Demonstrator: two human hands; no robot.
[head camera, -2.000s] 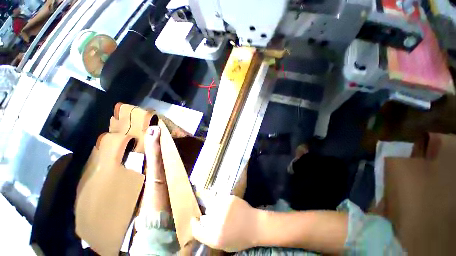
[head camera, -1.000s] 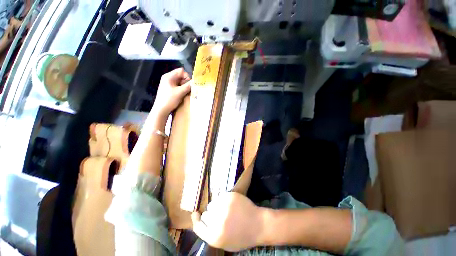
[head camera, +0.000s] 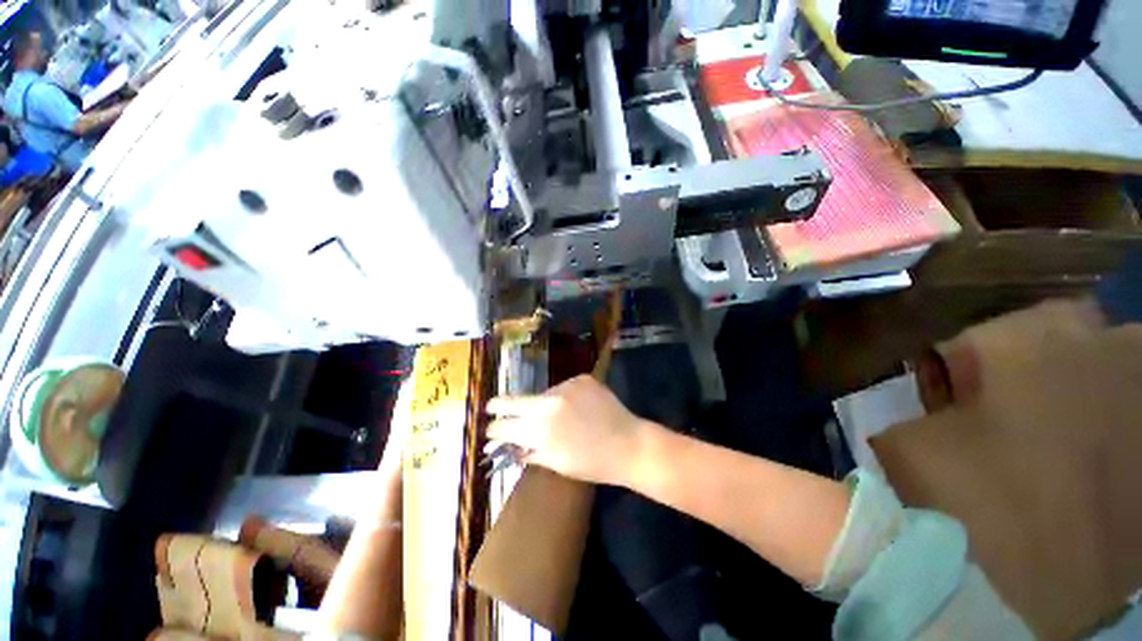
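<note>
The yellow template (head camera: 432, 501) lies on the machine arm under the white sewing head (head camera: 338, 238), with a dark brown strip (head camera: 476, 501) along its slot. My right hand (head camera: 564, 428) is on the template's right side, with a small silvery item (head camera: 505, 453) at its fingertips. A tan panel (head camera: 539, 551) hangs to the right of the arm, below that hand. My left forearm runs up along the template's left edge; the left hand (head camera: 397, 461) is narrow and blurred there, its fingers hidden. The needle area is hidden behind the head.
Tan panels with dark curved openings (head camera: 207, 582) lie lower left. More tan panels (head camera: 1014, 476) are at the right. A grey drive carriage (head camera: 645, 225), a pink patterned stack (head camera: 839, 188) and a control screen (head camera: 971, 28) stand at the upper right. A person in blue (head camera: 48, 107) is far left.
The view has shifted up and right, showing more of the sewing head and the screen. My right hand has moved up the template from its near end. My left hand has become mostly hidden.
</note>
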